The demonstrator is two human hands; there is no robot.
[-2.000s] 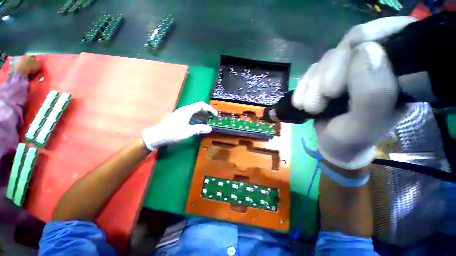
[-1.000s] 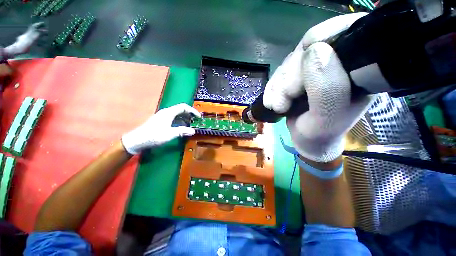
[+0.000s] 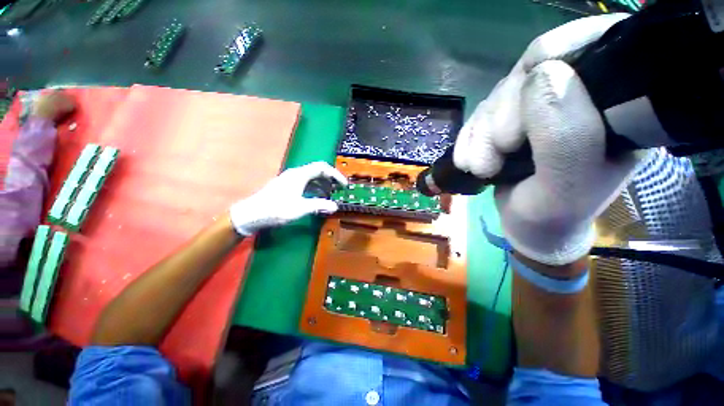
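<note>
My gloved right hand [image 3: 548,158] grips a black electric screwdriver [image 3: 635,87]; its tip is at the right end of the upper green circuit board [image 3: 381,197]. That board sits over a dark finned edge at the top of the orange-brown fixture [image 3: 317,297]. My gloved left hand [image 3: 278,198] holds the board's left end between thumb and fingers. The fixture's middle pocket holds no board. A second circuit board [image 3: 385,304] lies in the lower pocket. A black screw tray [image 3: 401,125] with loose silvery screws stands at the fixture's top end.
A red mat [image 3: 190,151] on the left bears paired green-and-white strips [image 3: 83,186]. Another person's hand [image 3: 54,105] rests at its far left edge. Spare boards [image 3: 240,49] lie on the dark green bench behind. Silvery ribbed trays [image 3: 643,317] are at the right.
The view has shifted back and forth. The screwdriver tip has moved to the board's right end. The other person's hand is back on the red mat, and the spare boards behind have shifted.
</note>
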